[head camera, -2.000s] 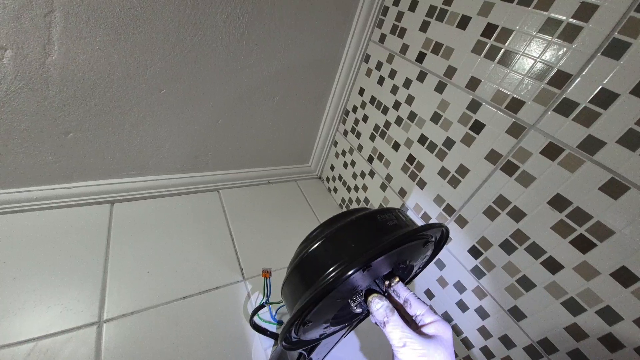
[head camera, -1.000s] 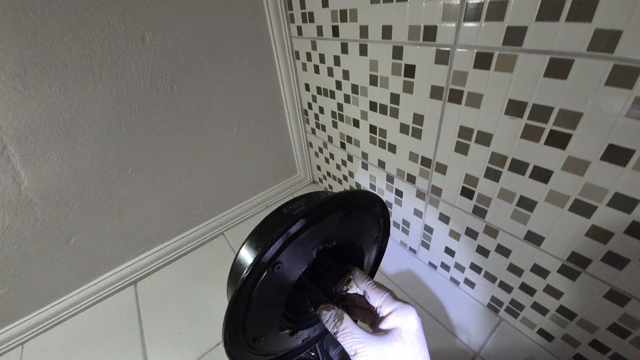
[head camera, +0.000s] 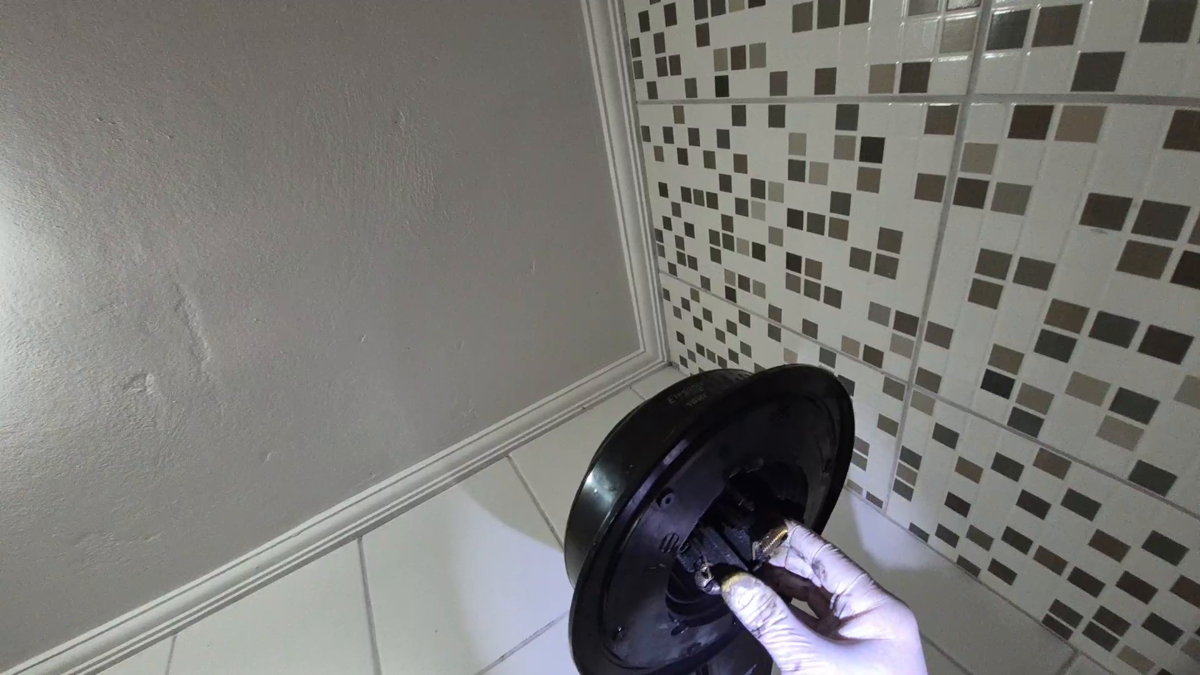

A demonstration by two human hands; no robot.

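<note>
A black round plastic housing (head camera: 628, 516), apparently an electric shower head, is tilted at the lower centre right with its wide rim and recessed middle facing me. My right hand (head camera: 816, 600), light and smudged with dark grime, comes up from the lower right edge. Its thumb and fingers reach into the central opening and pinch a dark part there. Beside the thumb tip is a small shiny metal piece (head camera: 705, 577), and a brass-coloured threaded piece (head camera: 773, 541) shows by the forefinger. Faint writing marks the housing's side. My left hand is out of view.
A grey textured ceiling (head camera: 328, 281) fills the upper left, edged by white moulding (head camera: 375, 506). Plain white wall tiles (head camera: 459, 562) lie below it. On the right is a wall with brown and grey mosaic-pattern tiles (head camera: 1031, 281), close to the housing's rim.
My right hand has moved from the housing's lower face into its central opening. The housing now shows more of its underside. The coloured wires and orange connector seen earliest are out of sight.
</note>
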